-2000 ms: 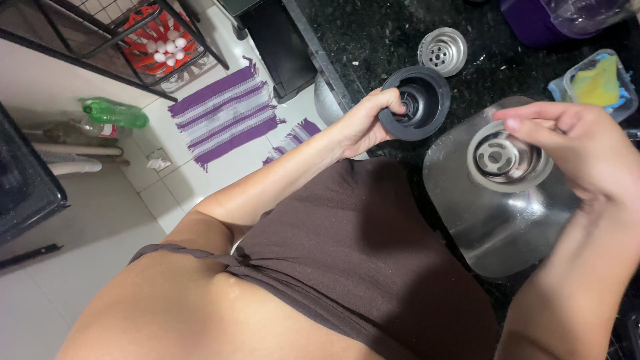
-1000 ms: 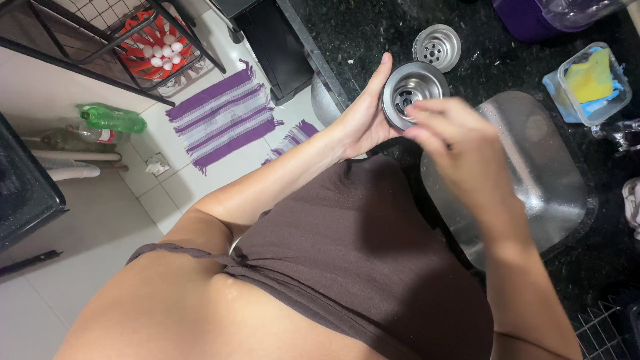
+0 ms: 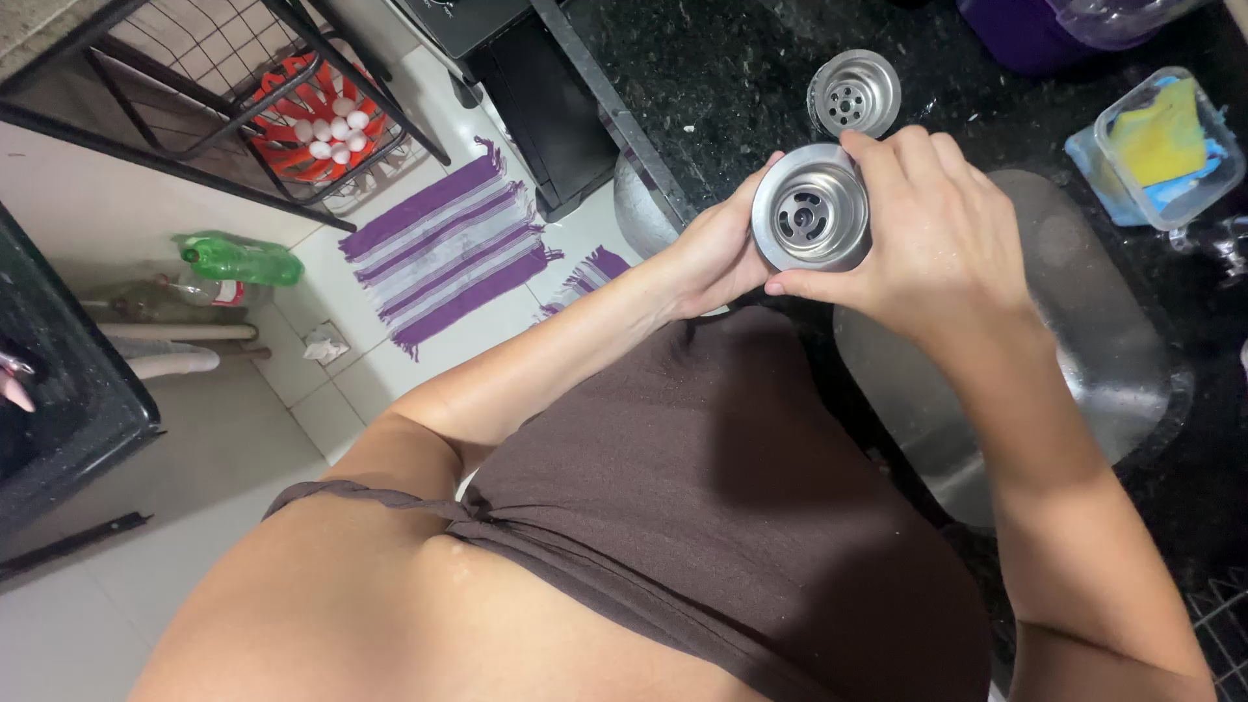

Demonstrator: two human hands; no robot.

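A round metal sink drain strainer body (image 3: 811, 208) is held between both hands at the counter edge. My left hand (image 3: 720, 246) cups it from the left and below, partly hidden behind it. My right hand (image 3: 931, 219) grips its rim from the right, thumb at the lower edge and fingers at the top. Slots and a centre screw show at the bottom of the cup. Just above, a metal strainer basket (image 3: 855, 93) with round holes lies on the dark stone counter (image 3: 673, 83). Right of the hands is the stainless steel sink basin (image 3: 1072, 283), partly covered by my right arm.
A clear plastic container (image 3: 1204, 161) with a yellow and blue sponge stands beyond the sink, near a metal faucet (image 3: 1214, 239). A purple container (image 3: 1014, 34) is at the top. On the floor are a striped rug (image 3: 444, 253) and a green bottle (image 3: 244, 260).
The metal drain piece, over the sink two seconds ago, now sits at the dark cup that my left hand held. My right hand has moved left from the sink and now grips the rim.
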